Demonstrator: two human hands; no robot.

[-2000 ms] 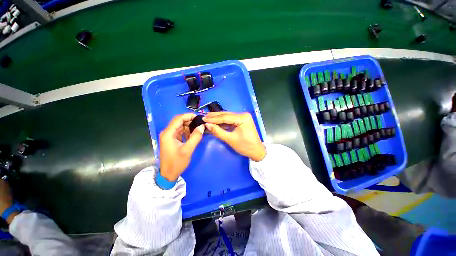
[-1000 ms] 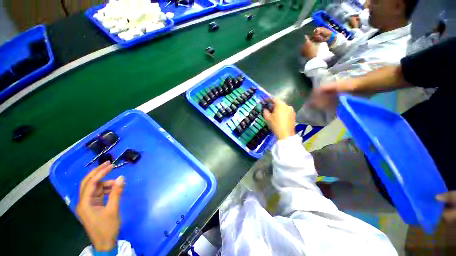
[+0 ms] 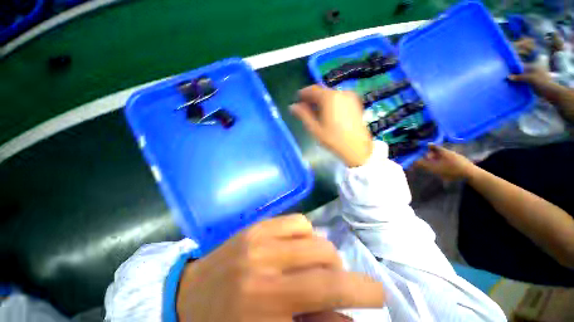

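The blue work tray [image 3: 226, 170] lies in front of me, with a few black units [image 3: 195, 112] and pale wire leads near its far end. My left hand [image 3: 270, 273], with a blue wrist band, is large and blurred at the bottom, over the tray's near edge; its fingertips are unclear. My right hand [image 3: 337, 122] is raised between the two trays, blurred, thumb and fingers apart, with nothing visible in it. The second blue tray [image 3: 346, 47] holds rows of black units [image 3: 403, 116] with green strips, partly hidden by my right hand.
Another person's hand [image 3: 532, 72] holds a blue tray [image 3: 466, 75] tilted up beside the rows of units. That person's other hand [image 3: 444, 162] is at the filled tray's near right corner. Dark units [image 3: 60, 61] lie on the green belt [image 3: 170, 38].
My right hand has left the filled tray and moved to its left side. My left hand has come away from the units, nearer to me. The other person's tray has moved beside the filled tray.
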